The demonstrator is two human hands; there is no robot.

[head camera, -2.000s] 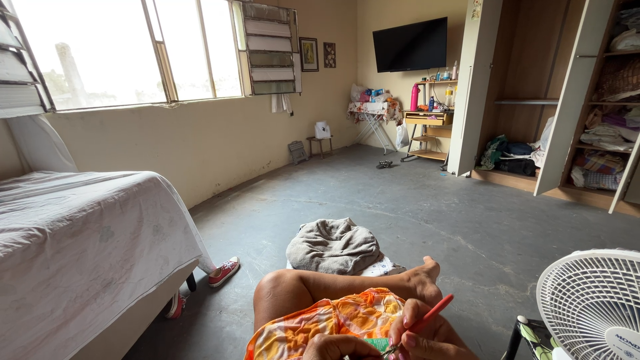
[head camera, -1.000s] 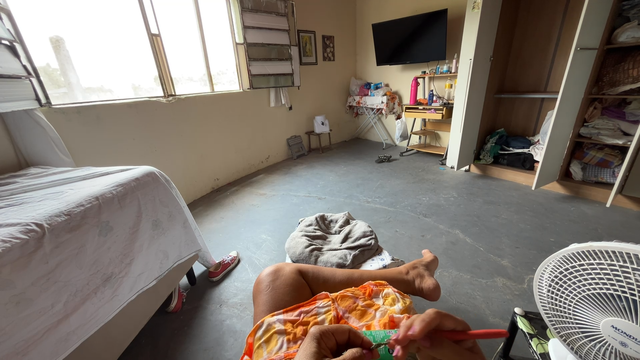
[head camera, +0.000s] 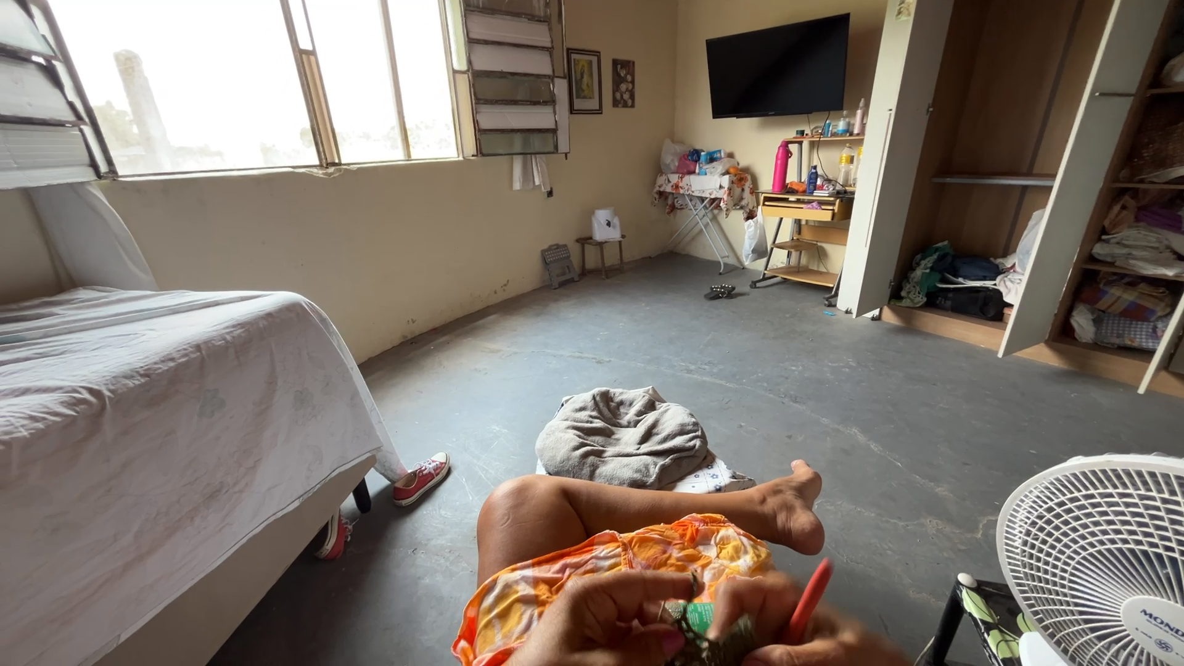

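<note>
Low in the view, my left hand (head camera: 606,618) pinches a small dark green piece of yarn work (head camera: 708,643) between thumb and fingers. My right hand (head camera: 786,624), partly blurred, is close beside it and holds a red-handled tool (head camera: 810,597), which looks like a crochet hook; its tip is hidden. A bright green item with writing (head camera: 696,615) shows between the hands. Under them, orange and yellow patterned cloth (head camera: 638,555) covers my lap. One bare leg (head camera: 666,509) is bent across in front.
A grey folded cloth (head camera: 622,439) lies on the floor past my leg. At the left are a bed with a white sheet (head camera: 185,398) and red sneakers (head camera: 422,478). A white fan (head camera: 1101,555) stands at the right, near open wardrobe doors (head camera: 1078,176).
The red-handled tool has gone from lying nearly level, pointing right, to a steep upward tilt. My right hand has turned with it and stays close to the left.
</note>
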